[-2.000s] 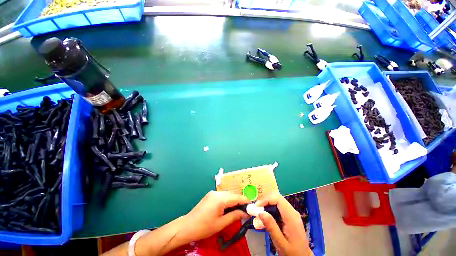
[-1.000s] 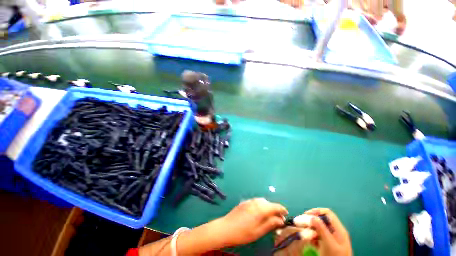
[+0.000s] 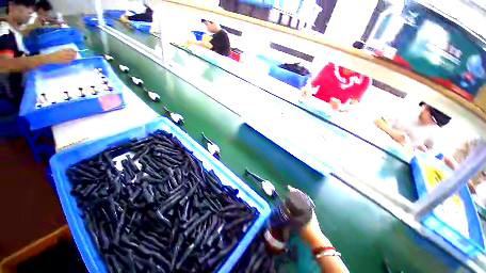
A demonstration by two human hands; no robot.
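The dark bottle (image 3: pixel 294 213) stands at the right corner of a blue bin (image 3: pixel 67 200) heaped with slim black plastic handles (image 3: pixel 160 208). One hand, apparently my right hand (image 3: pixel 310 228), is at the far right side of the bottle, with a red and white band at its wrist. The bottle hides most of its fingers, so its grip does not show. My left hand is out of the picture. More black handles lie loose below the bottle. Assembled pieces (image 3: pixel 268 187) with white heads lie spaced along the green belt.
A blue tray (image 3: pixel 69 114) with small white-and-black parts stands at the upper left, beside another worker's arm (image 3: pixel 40 61). Several workers sit across the line, one in red (image 3: pixel 341 82). A bin with yellow parts (image 3: pixel 445 184) and a metal post (image 3: pixel 453 184) are at the right.
The view has swung left and up, so the cardboard pad and glue bottles are out of sight. One hand now shows at the bottle; before, both hands held parts together over the pad.
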